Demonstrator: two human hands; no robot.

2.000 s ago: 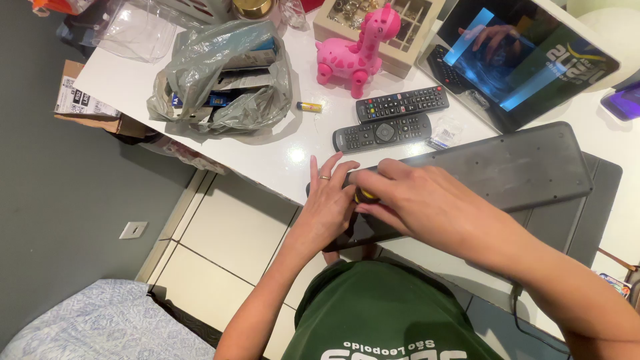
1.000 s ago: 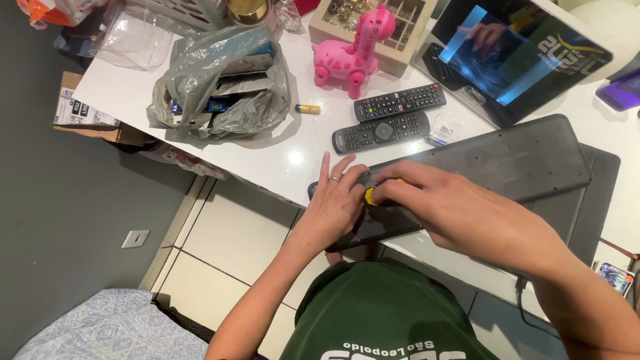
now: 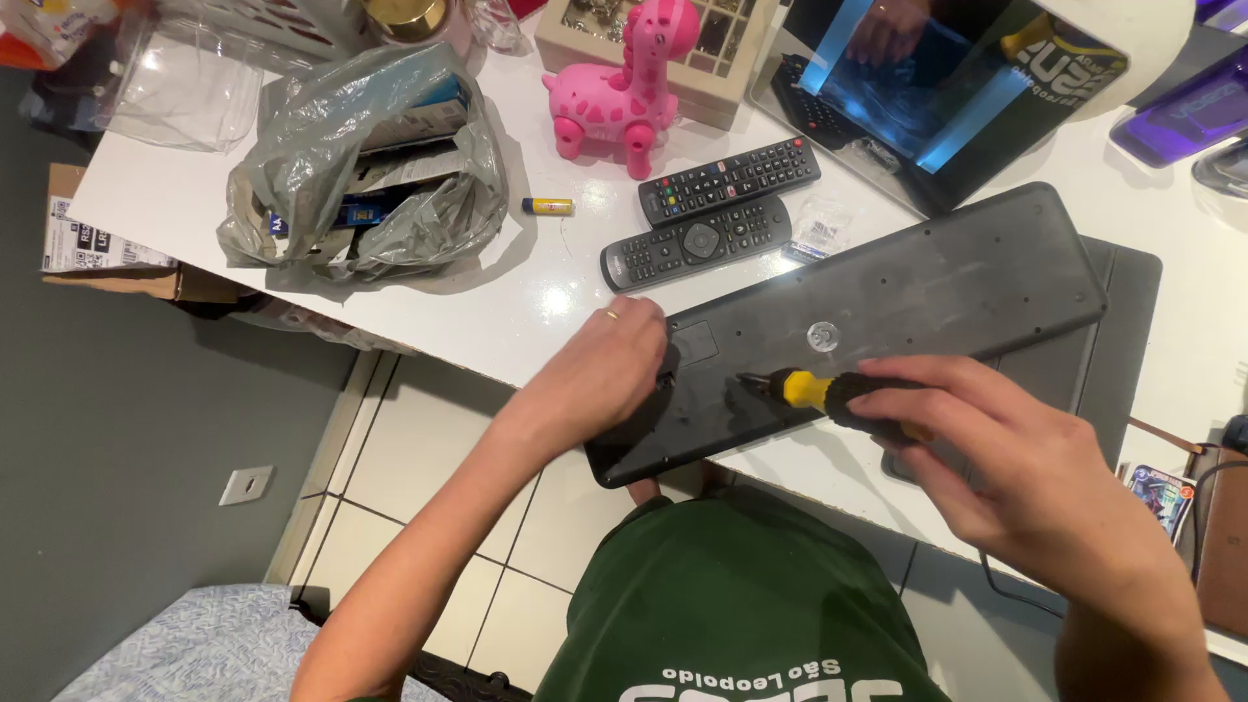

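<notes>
A black keyboard [image 3: 882,292] lies underside up across the table's front edge, its left end jutting past the edge. My left hand [image 3: 609,366] is on that left end, beside a rectangular cover [image 3: 696,343]; its fingertips are partly hidden, so whether it grips the keyboard is unclear. In my right hand [image 3: 985,439] is a screwdriver with a yellow and black handle [image 3: 807,389]. Its dark tip points left, over the keyboard's underside. A round clear sticker [image 3: 823,337] is near the middle of the underside.
Beyond the keyboard lie two remote controls [image 3: 726,182] [image 3: 697,242], an AA battery [image 3: 548,207], a pink giraffe toy [image 3: 624,97] and an open grey plastic bag [image 3: 322,136]. A screen device [image 3: 936,88] stands behind. Under the keyboard is a dark flat panel [image 3: 1121,331].
My right hand has drawn back to the right with the screwdriver, away from my left hand. Earlier, both hands were close together at the keyboard's left end.
</notes>
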